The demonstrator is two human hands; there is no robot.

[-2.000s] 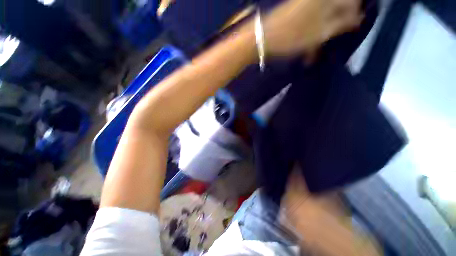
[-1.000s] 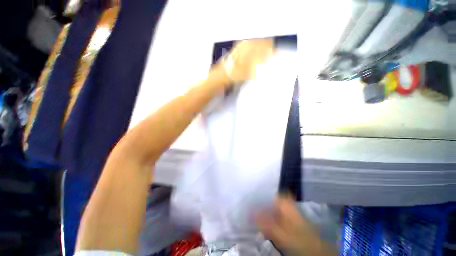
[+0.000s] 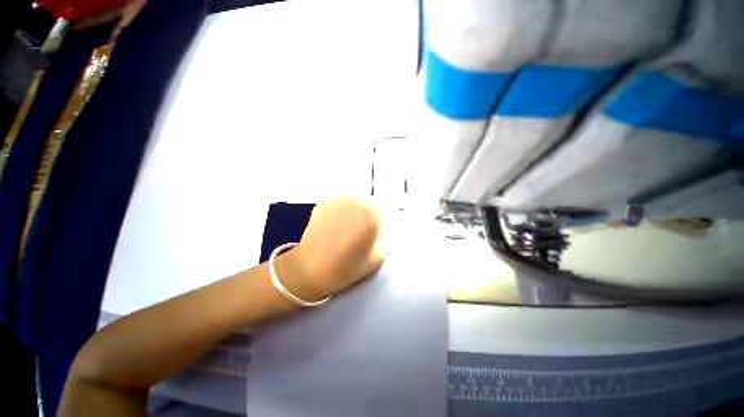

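A pale fabric piece [image 3: 351,358] lies over the white table and hangs over its front edge; its far part is washed out by glare. A dark navy piece [image 3: 284,230] shows at its far left corner. My left hand [image 3: 343,240], with a white bangle at the wrist, lies on the fabric just left of the needle area; its fingertips are lost in glare. My right hand is not in view. The machine head [image 3: 571,138], white-grey with blue stripes, fills the upper right. Small metal parts [image 3: 461,220] show beneath it.
Long navy pieces [image 3: 90,195] with gold-brown strips [image 3: 50,155] lie along the left. The grey front table edge carries a printed ruler [image 3: 530,384]. A dark curved bar [image 3: 499,236] crosses below the machine head. A thin rectangular outline [image 3: 375,167] marks the tabletop.
The pale fabric lies flatter and closer to the machine. My left hand has come down onto it, lower in view. My right hand has left the picture, and the machine head looks larger.
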